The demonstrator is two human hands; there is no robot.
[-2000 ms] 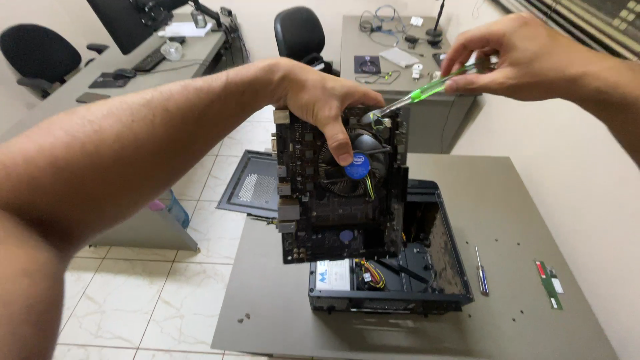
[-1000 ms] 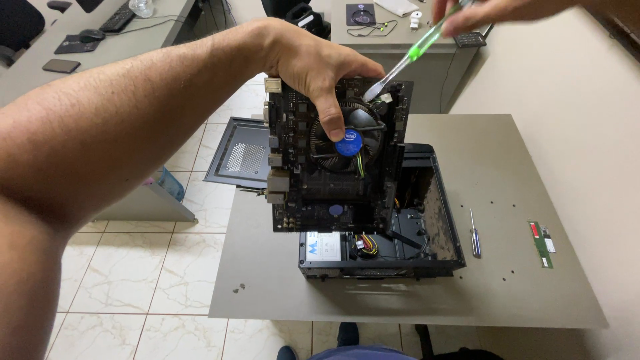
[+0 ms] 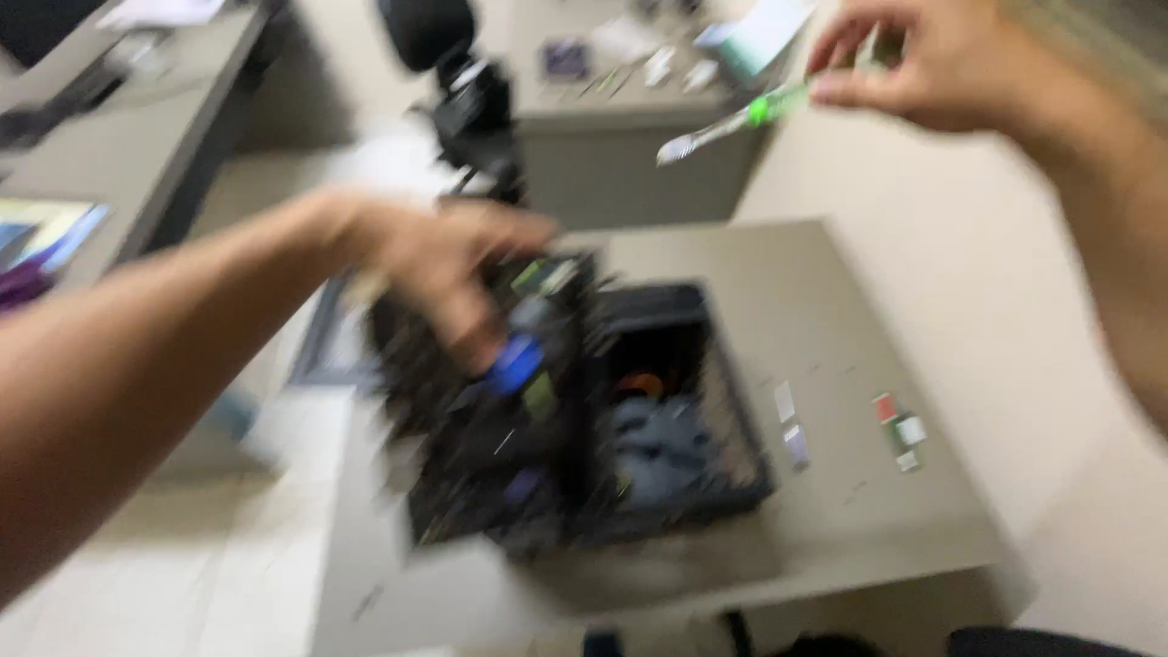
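My left hand grips the top of a computer motherboard, its thumb by the blue hub of the CPU cooler fan. The board is blurred and hangs tilted in front of the left part of a black computer case. Up at the right, my right hand holds a brush with a clear and green handle, its bristle end pointing down left, apart from the board. Right of the case, a screwdriver and a green memory module lie on the table.
The case stands on a grey table. Behind it is another desk with small items and papers. A black office chair stands between the desks. A long desk runs along the left, and a wall borders the right side.
The brush has come away from the board, where its tip was one second ago. My left hand still grips the board, which is now more tilted. The view has shifted and blurred.
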